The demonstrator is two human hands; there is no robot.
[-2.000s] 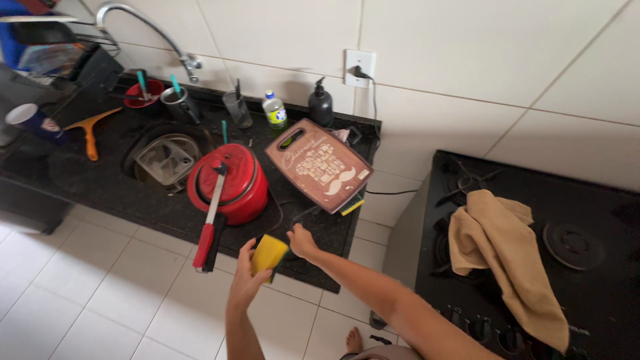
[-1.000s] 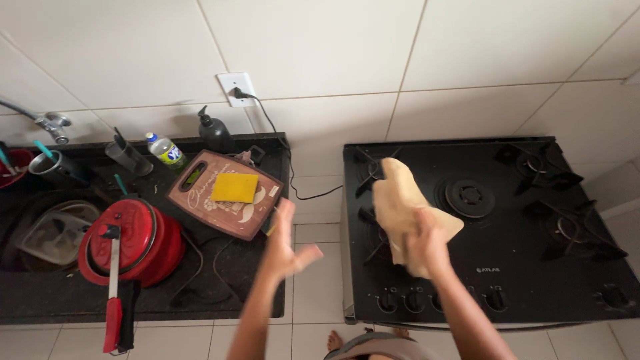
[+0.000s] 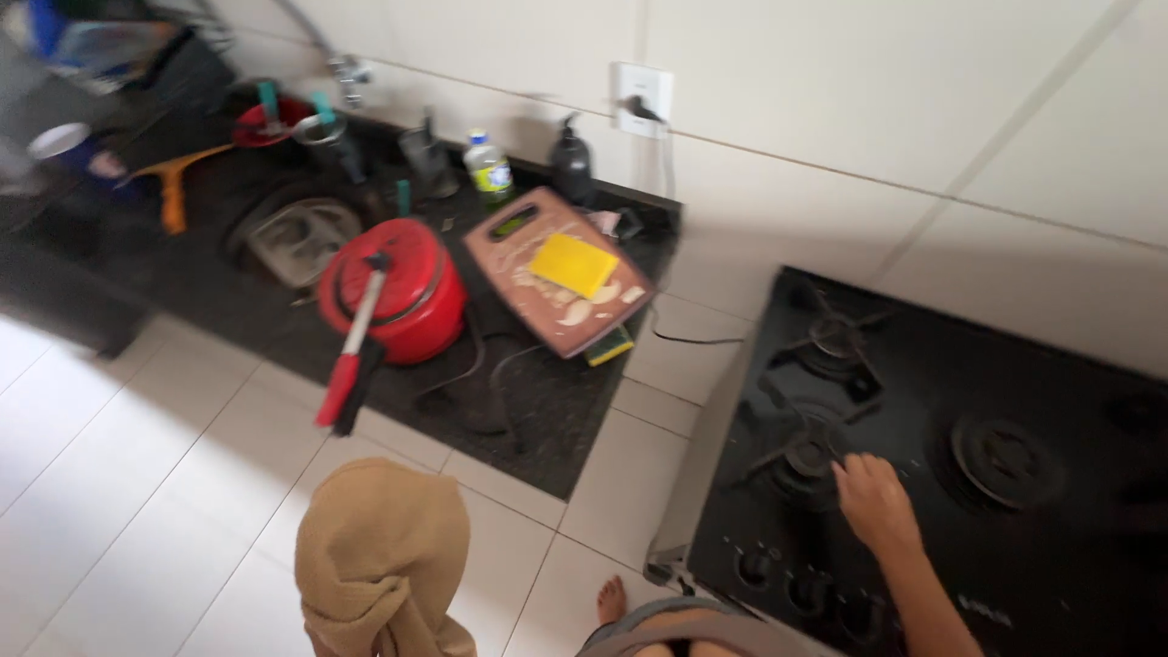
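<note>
A tan cloth (image 3: 383,557) is bunched up at the lower left, over the floor; my left hand is not visible and may be covered by it. Over the black gas stove (image 3: 876,547), my right hand (image 3: 876,502) has its fingers curled beside the front left burner grate (image 3: 803,452). Whether those fingers grip the grate cannot be told. On the dark counter, a yellow sponge (image 3: 573,265) lies on a brown cutting board (image 3: 538,315). Another sponge (image 3: 610,347), green and yellow, shows under the board's near corner.
Left of the board stands a red pressure cooker (image 3: 401,297), its handle reaching past the counter edge. Behind are a dish soap bottle (image 3: 490,173) and a black pump bottle (image 3: 571,164). A black cable (image 3: 698,339) crosses the gap between counter and stove.
The yellow sponge, in my left hand two seconds ago, now lies on the board. The cloth has gone from the stove to the lower left, and my right hand no longer touches it.
</note>
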